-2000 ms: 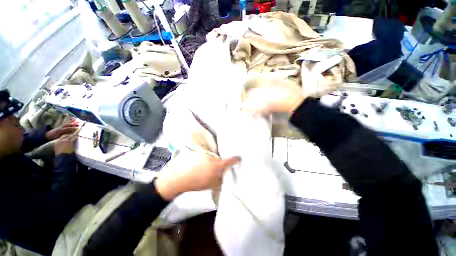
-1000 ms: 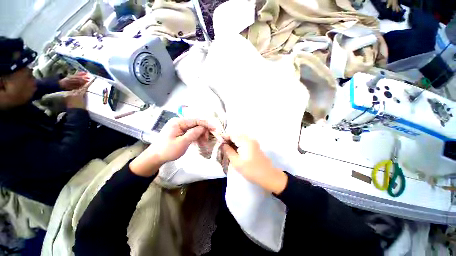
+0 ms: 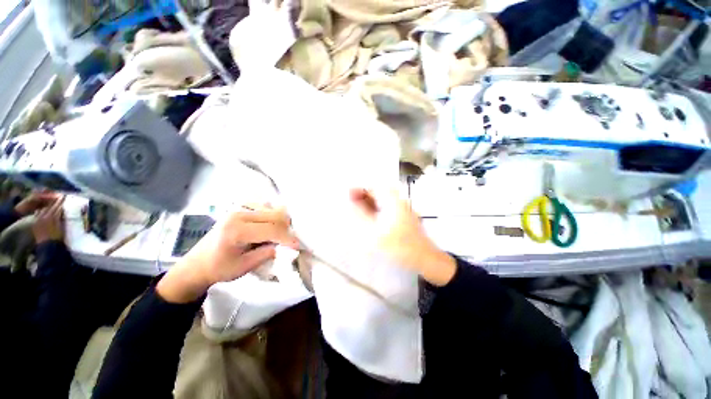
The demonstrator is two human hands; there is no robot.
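Note:
A garment with white lining (image 3: 312, 132) lies across the table's front edge, and its lower part hangs towards my lap. My left hand (image 3: 245, 245) grips the cloth at a fold beside a thin beige seam, with the fingers bent. My right hand (image 3: 394, 234) is over the white panel, blurred and very bright; whether its fingers hold cloth is unclear. The white sewing machine (image 3: 577, 121) with a blue stripe stands to the right of my hands. Its needle area is not clear.
Scissors with yellow and green handles (image 3: 550, 220) lie on the white table (image 3: 468, 253) at the right. A second machine (image 3: 136, 156) stands at the left, near another person's hand (image 3: 48, 218). A beige garment pile (image 3: 351, 39) is behind. White pieces (image 3: 631, 335) hang at lower right.
My hands were together at the cloth's edge and are now apart; the right lies over the white panel. The view has shifted, so the sewing machine and scissors appear further left.

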